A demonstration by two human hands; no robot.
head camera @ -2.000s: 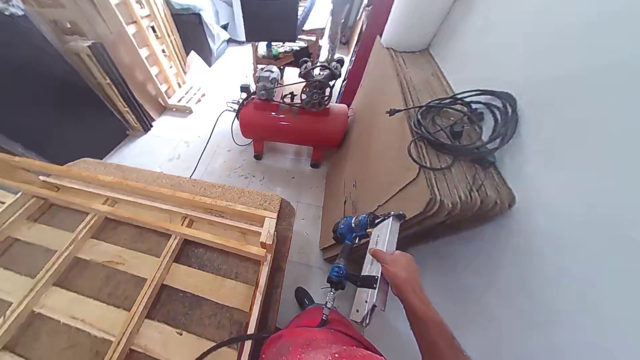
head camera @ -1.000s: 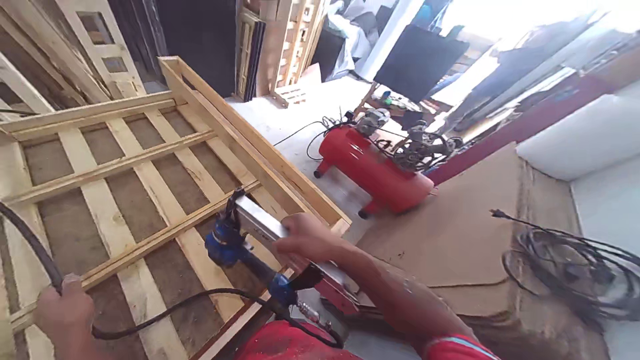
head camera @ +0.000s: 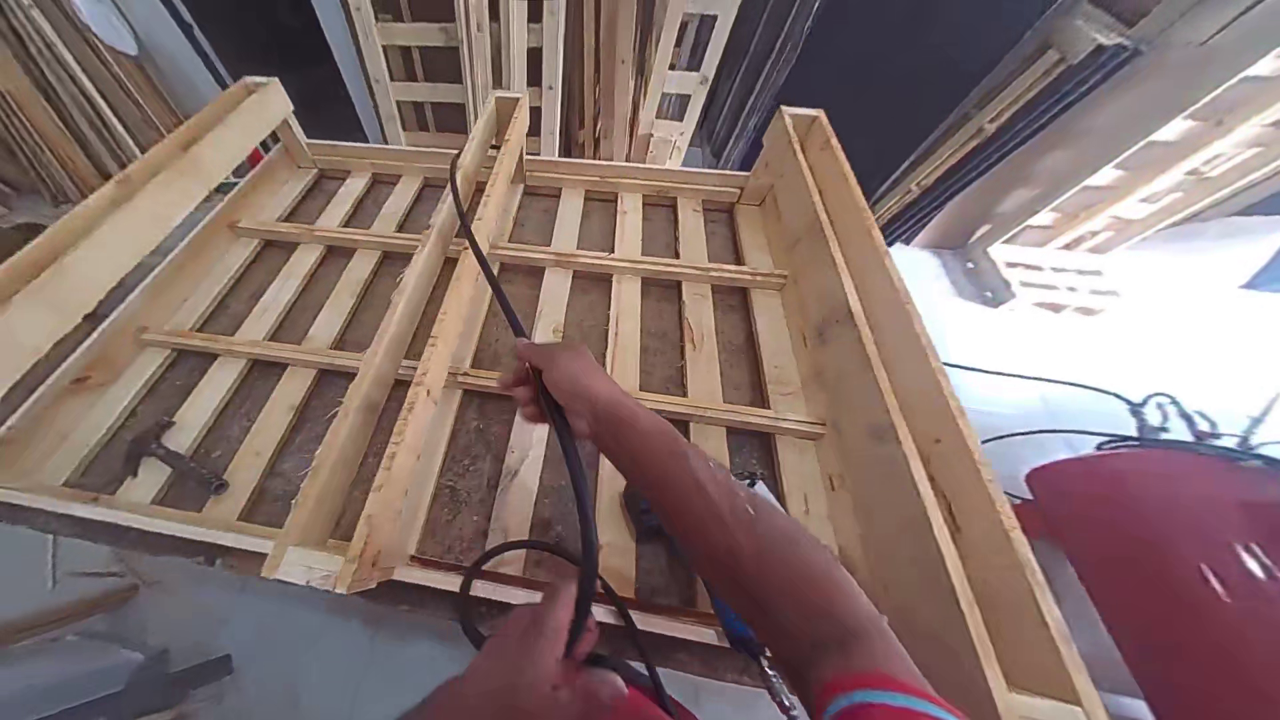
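Observation:
A black air hose point(head camera: 487, 268) runs over the middle rails of a large slatted wooden frame point(head camera: 628, 300). My right hand point(head camera: 562, 385) is closed around the hose above the slats. Lower down, near the frame's front edge, my left hand point(head camera: 540, 650) grips the same hose, with a loop of it beside the fingers. Partly hidden under my right forearm, a blue and black pneumatic nailer point(head camera: 735, 625) rests at the frame's near right part, its metal fitting toward me. A claw hammer point(head camera: 172, 462) lies on the slats at the left.
The red tank of an air compressor point(head camera: 1160, 560) stands on the floor at the right, with thin hoses by it. Wooden pallets point(head camera: 430, 92) and dark panels point(head camera: 880, 80) stand behind the frame. The double side boards point(head camera: 890, 370) rise above its slats. Wood scraps point(head camera: 70, 615) lie at the lower left.
The nailer was in my right hand; it now rests at the frame, and that hand holds the hose. My left hand still holds the hose. The view has swung left over the frame.

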